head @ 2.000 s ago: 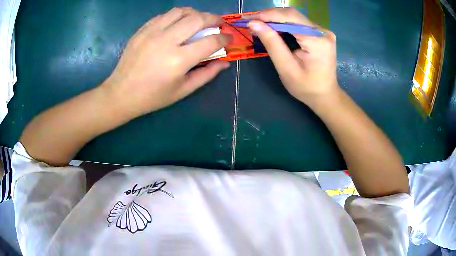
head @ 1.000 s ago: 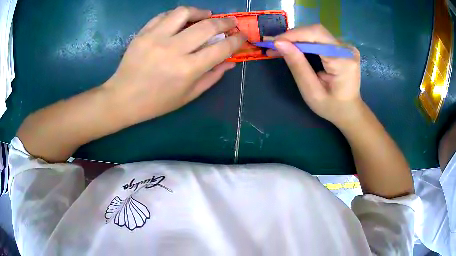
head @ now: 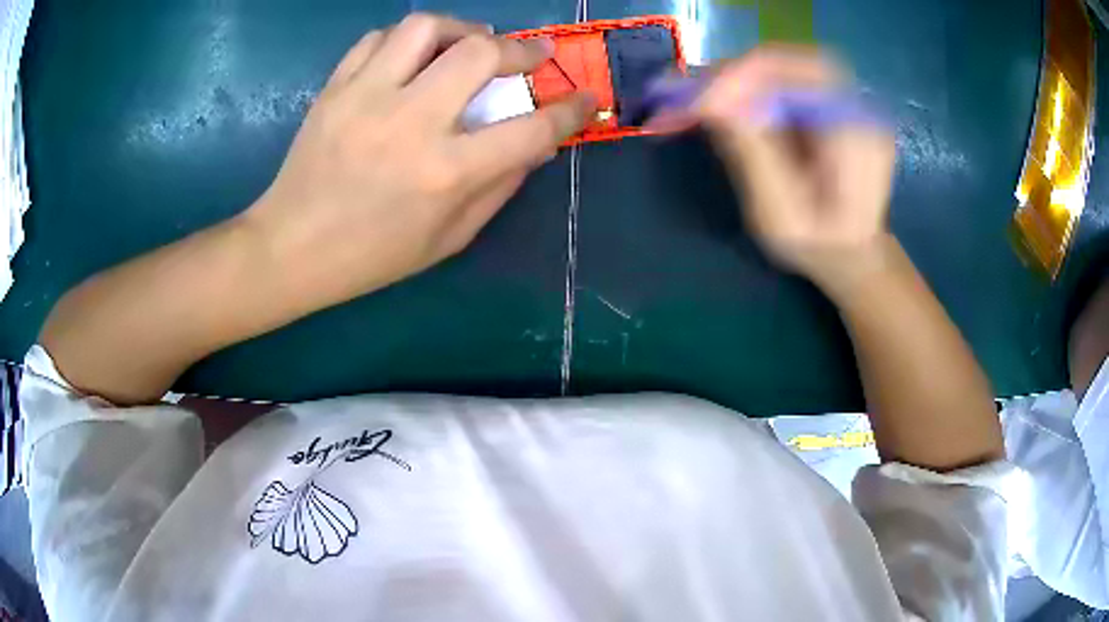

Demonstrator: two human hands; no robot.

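Observation:
An orange housing (head: 572, 67) lies flat at the top centre. A dark panel (head: 640, 71) fills its right end, and a white block (head: 501, 101) shows at its left end, partly under my fingers. A thin dark wire (head: 563, 73) crosses the orange middle, with a small bright spot near the lower edge. My left hand (head: 401, 140) holds the housing at its left end, fingertips on the orange middle. My right hand (head: 797, 152) is blurred and holds blue-violet tweezers (head: 839, 109) at the housing's right end; their tips are too blurred to place.
A long amber tape strip (head: 1056, 146) lies at the far right. A yellow-green patch (head: 786, 20) is at the top edge, right of the housing. White sheets (head: 10, 146) stand at the far left. A thin cord (head: 569, 267) crosses the green mat (head: 705, 316). Another person's arm and white sleeve show at right.
My right hand with the tweezers has moved right, off the housing's middle, uncovering the dark panel. My left hand stays on the housing, which has shifted slightly left since one second ago.

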